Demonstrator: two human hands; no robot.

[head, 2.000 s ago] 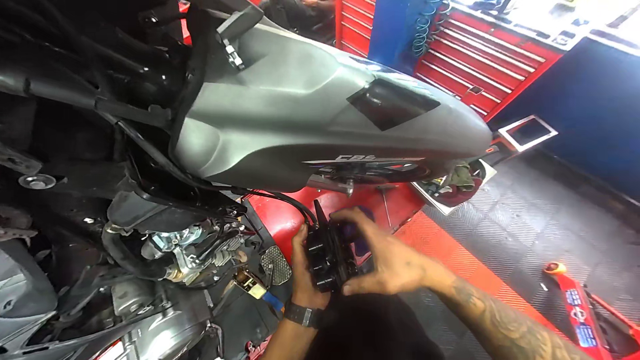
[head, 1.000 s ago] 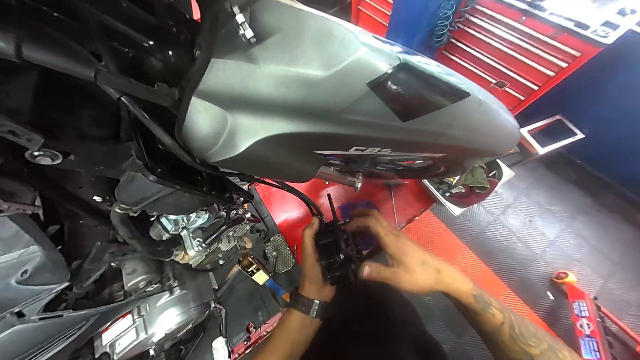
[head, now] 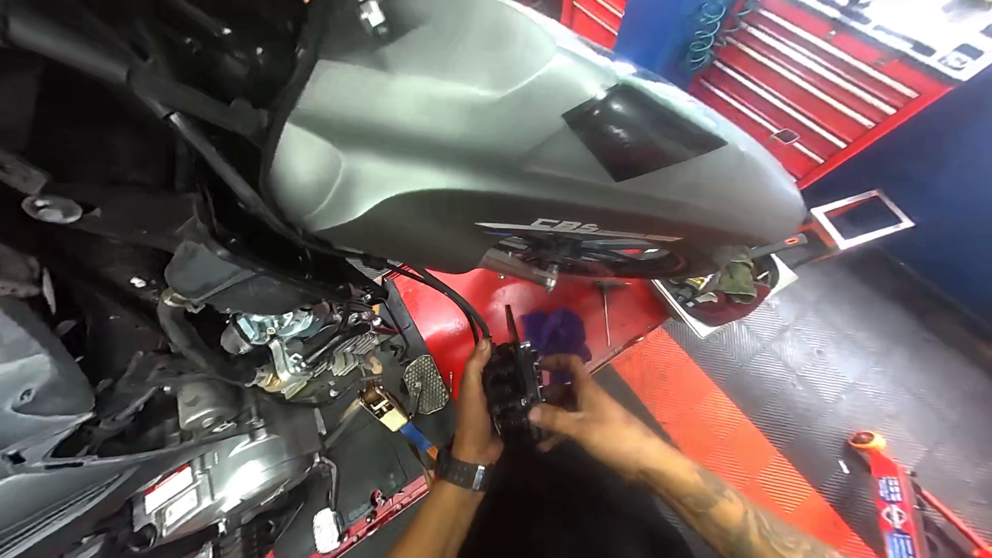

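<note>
A black part with cables (head: 511,391), its exact kind unclear, is held between my two hands near the lower middle of the head view. My left hand (head: 474,411) grips its left side, with a dark watch on the wrist. My right hand (head: 581,411) has its thumb and fingers on the right side. Black cables (head: 446,291) run from the top of the part up to the motorcycle. Above my hands is the motorcycle's grey body panel (head: 434,147); the exposed engine (head: 240,473) lies to the left.
A purple cloth (head: 556,337) and a T-handle tool (head: 607,310) lie on the red surface beyond my hands. A ratchet strap buckle (head: 384,407) is left of them. A filled tray (head: 728,287), a red tool cabinet (head: 806,93) and a red floor jack (head: 891,496) stand to the right.
My right fingers have shifted on the black part. Both hands stay at it, and the cables still run from its top.
</note>
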